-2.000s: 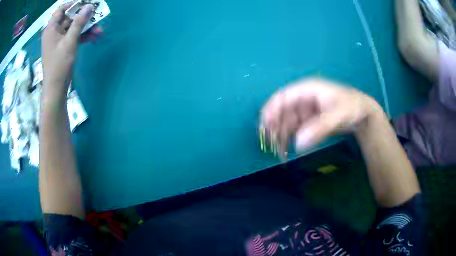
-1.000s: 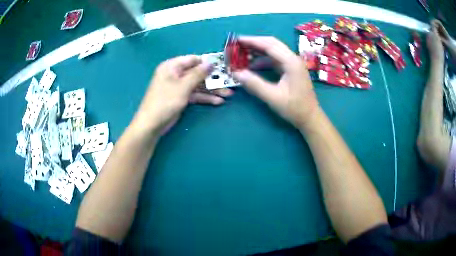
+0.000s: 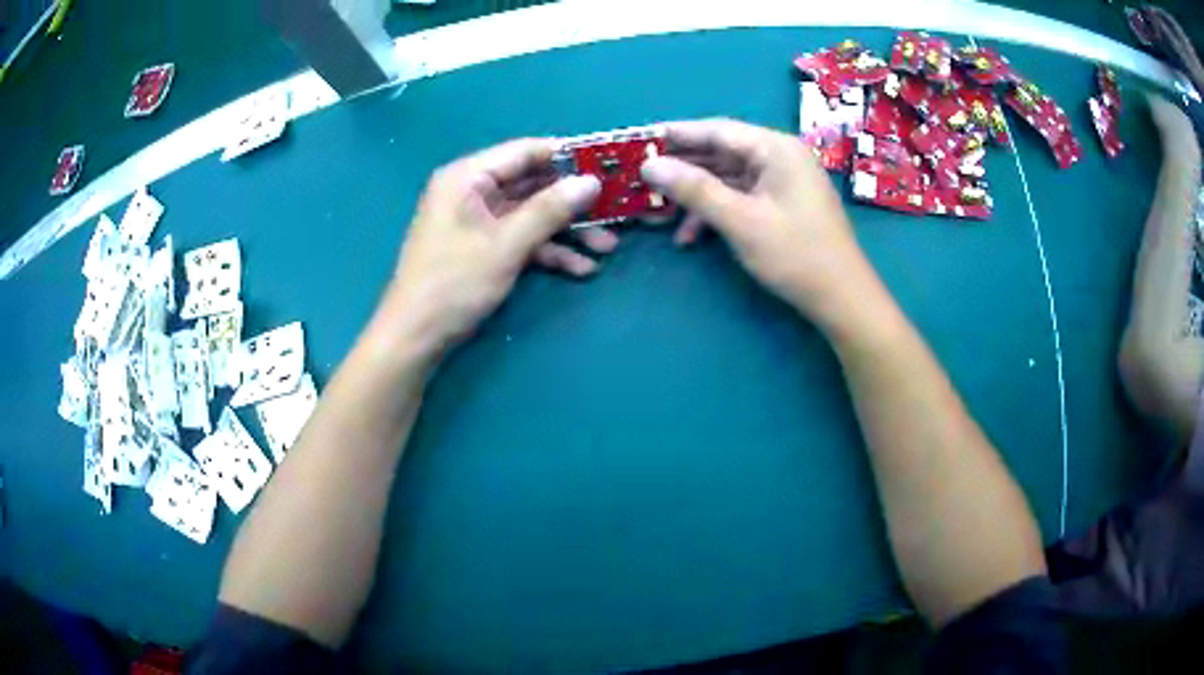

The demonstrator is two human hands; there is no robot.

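Observation:
A red circuit board (image 3: 618, 179) lies against a white plastic housing (image 3: 570, 148), whose thin white rim shows along the top and left. Both hands hold them together, upper centre. My left hand (image 3: 495, 231) grips the left side, thumb on the board's face. My right hand (image 3: 746, 205) grips the right side, thumb on the board's right part. Fingers hide the back and part of the edges; whether the board is fully seated I cannot tell.
White housings (image 3: 132, 356) are heaped at left, red boards (image 3: 911, 125) at upper right. A single white piece (image 3: 255, 125) lies by the grey post (image 3: 333, 46) on the white strip (image 3: 528, 49). Red units (image 3: 151, 90) lie beyond it. Another person's arm (image 3: 1166, 277) is at right.
From reaching far left, my left hand has come to the centre with the housing. The board, tilted in my right hand a second ago, now lies flat against the housing, both thumbs on it.

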